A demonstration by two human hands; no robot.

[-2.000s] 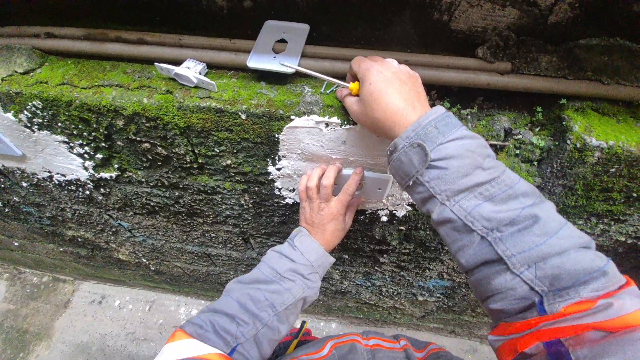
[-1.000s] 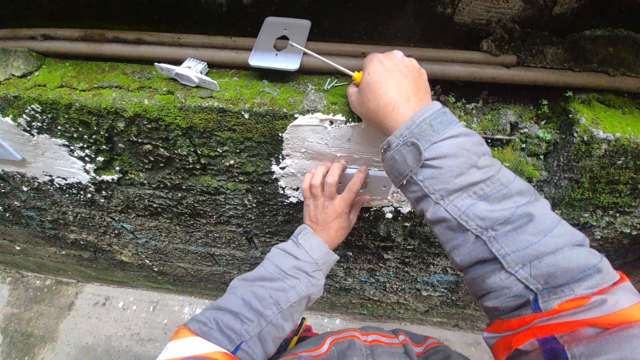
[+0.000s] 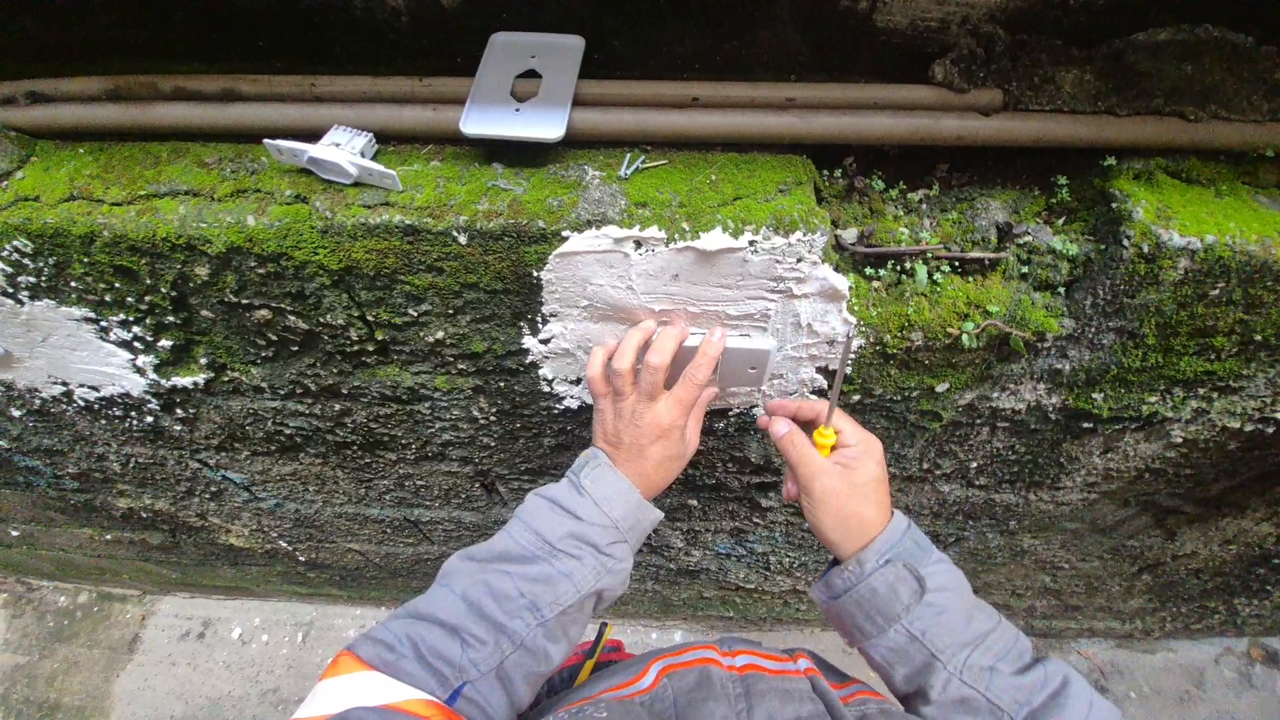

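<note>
My left hand presses its spread fingers over a white electrical plate, which lies against a patch of whitish plaster on the mossy wall. Right of it, my right hand grips a screwdriver with a yellow handle, its shaft pointing up. The thumb and forefinger are pinched together near the plate's lower right corner; whether a small screw is between them is too small to tell. A metal cover plate with a hexagonal hole leans on the pipes above. Several screws lie on the moss.
A white socket module rests on the mossy ledge at the upper left. Two brown pipes run behind the ledge. Another plaster patch is at the far left. Twigs and small plants lie to the right. A concrete floor runs below.
My right hand has moved down from the ledge beside the screws to the right of the plate, keeping the screwdriver, whose shaft now points up. My left hand has stayed at the plate.
</note>
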